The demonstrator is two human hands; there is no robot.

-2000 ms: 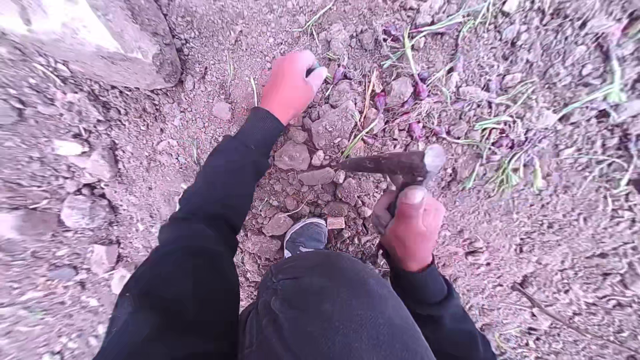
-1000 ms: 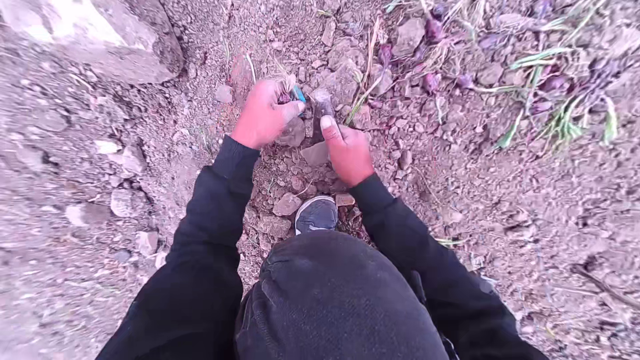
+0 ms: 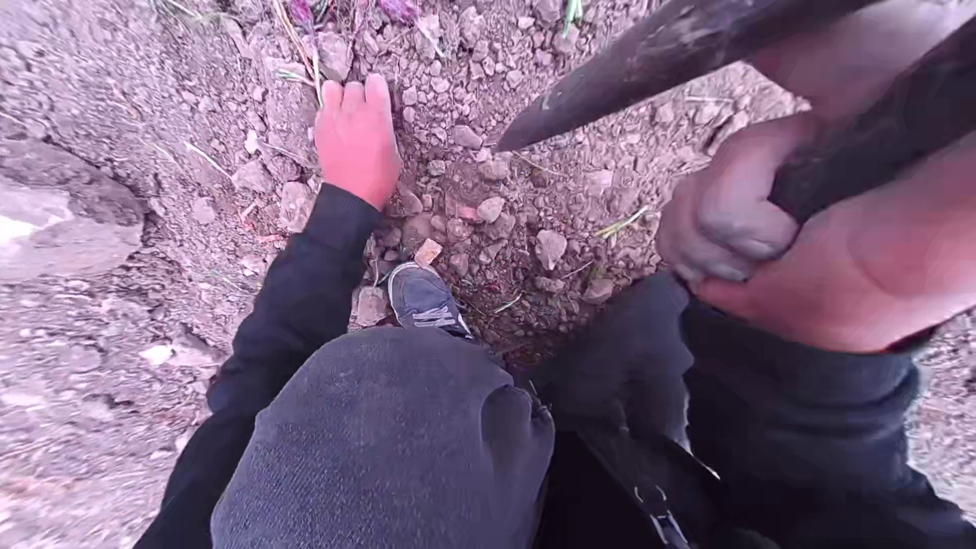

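My left hand (image 3: 358, 141) is down on the stony soil, back of the hand up, its fingertips at a stone and the base of some pale stalks (image 3: 314, 69). Whether it grips anything there is hidden. Close to the camera on the right, my right hand (image 3: 823, 221) is closed around the dark handle of a hand tool (image 3: 877, 130). The tool's long dark tapered head (image 3: 625, 72) points down and left over the soil. Purple onion bulbs (image 3: 396, 9) lie at the top edge.
A large pale rock (image 3: 69, 217) sits at the left. My shoe (image 3: 427, 297) stands on the soil below my left hand, among loose stones (image 3: 550, 248). My bent knee (image 3: 381, 435) in dark cloth fills the lower middle.
The right hand has come up close to the camera with the tool. The left hand, which was near the right one with a small blue thing, is now down at the soil.
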